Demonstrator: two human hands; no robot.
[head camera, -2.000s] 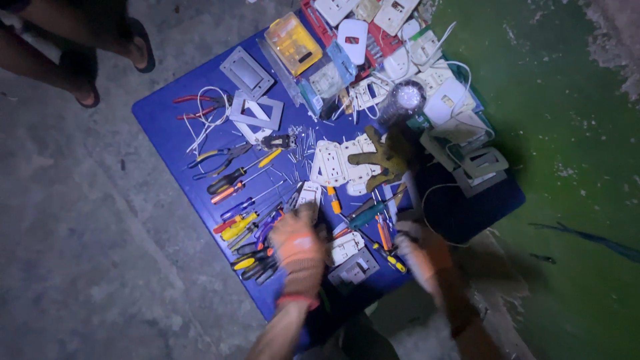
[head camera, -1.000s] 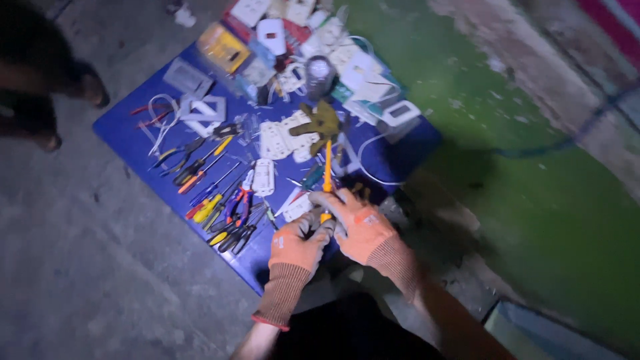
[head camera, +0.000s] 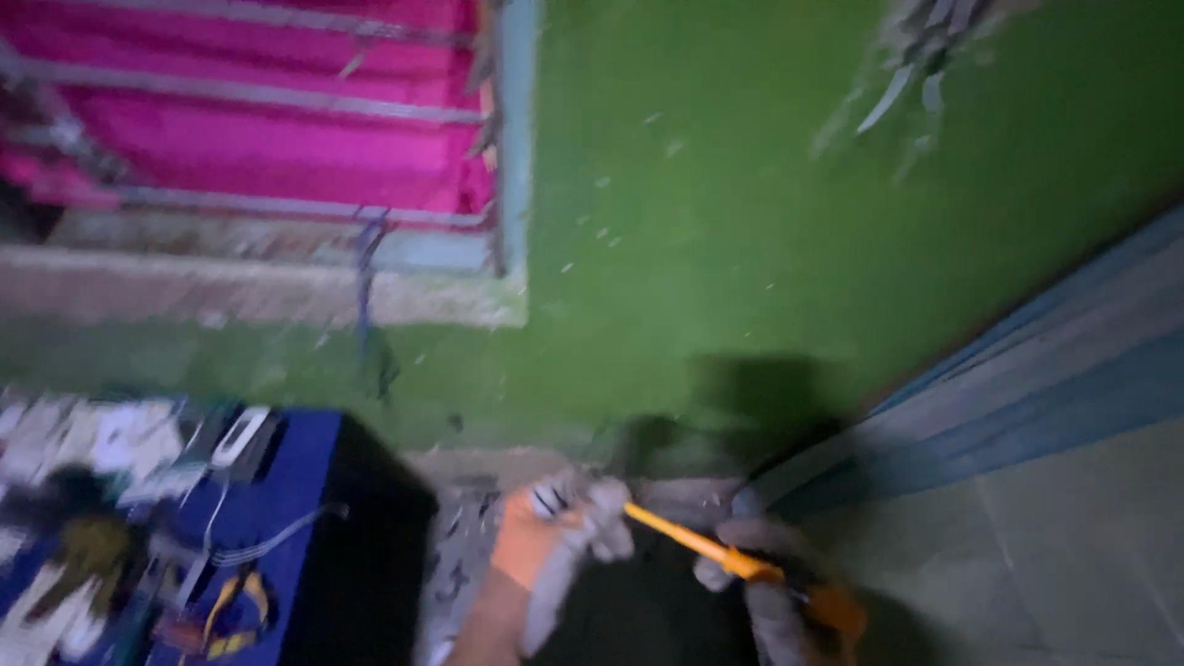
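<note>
An orange-yellow screwdriver (head camera: 680, 536) with an insulated shaft slants between my hands, low in the middle of the view. My right hand (head camera: 786, 583), in an orange and grey work glove, is closed around its handle end. My left hand (head camera: 564, 532), gloved alike, is at the other end; its fingers are blurred, and whether they pinch the tip cannot be told. To the left stands the blue table (head camera: 310, 481), with yellow-handled pliers (head camera: 236, 610), an olive glove (head camera: 92, 555) and a white-faced electrical fitting (head camera: 242, 439) on it.
A green wall (head camera: 666, 277) rises behind the hands. At upper left is a window with metal bars (head camera: 277, 97) and a pink curtain (head camera: 305, 153). A blue-grey panel or curtain (head camera: 1036, 398) slants at the right. Torn wires (head camera: 925, 65) show on the wall at upper right.
The view has swung from the tabletop to the wall and window. My hands, over the table's near edge one second ago, are now beside the table, the screwdriver still between them.
</note>
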